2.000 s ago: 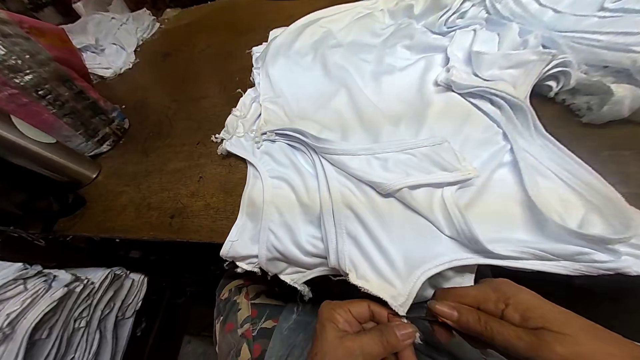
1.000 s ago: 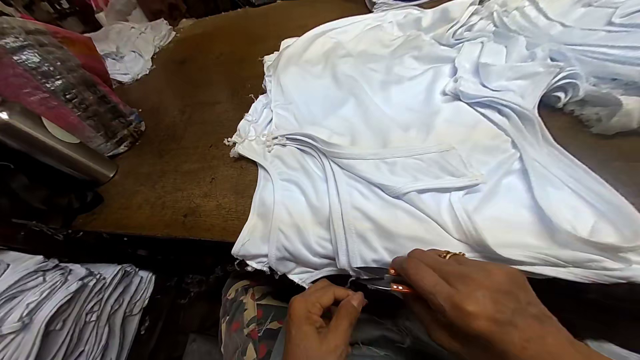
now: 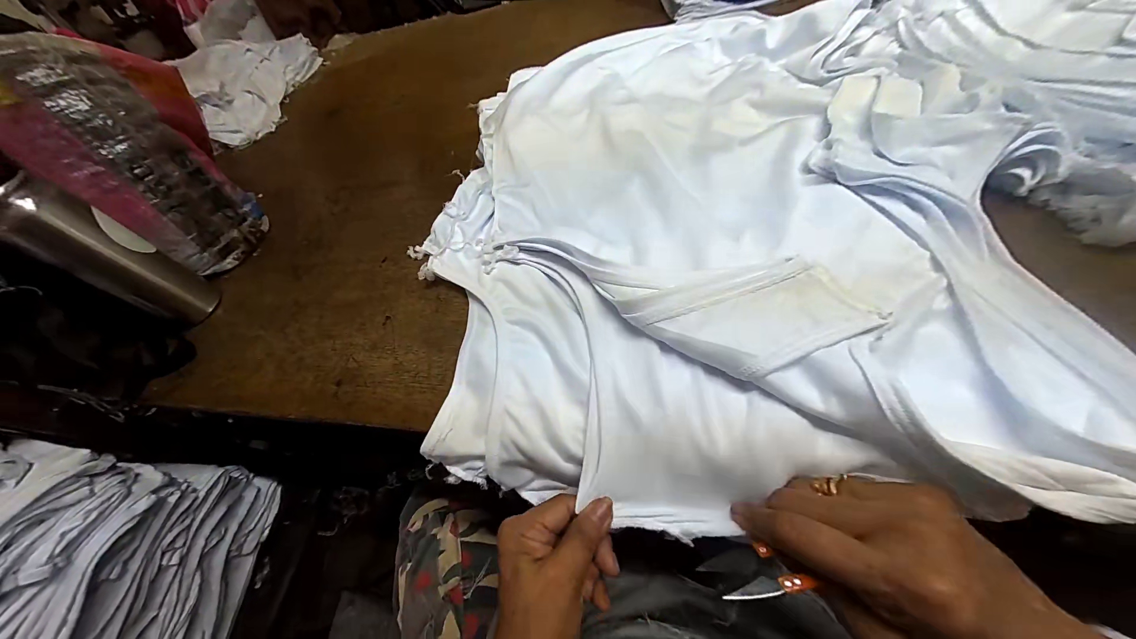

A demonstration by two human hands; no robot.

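White knit garments with bound edges lie layered over the wooden table and hang at its near edge. My left hand pinches the lower hem of the front piece between thumb and fingers. To the right, my right hand has its thumb and forefinger at the same hem and also holds small thread snips with orange parts. The snips' blades point left, below the cloth, and look apart. Loose threads fringe the hem between the hands. The palm side of my right hand is hidden.
A steel bottle and a plastic-wrapped pink bundle stand at the left on the wooden table. White scraps lie behind them. Stacked white cloth pieces sit lower left. More white cloth is heaped at the upper right.
My hands have moved apart along the hem. The snips, at the cloth edge near my left fingers one second ago, are now farther right and below the hem.
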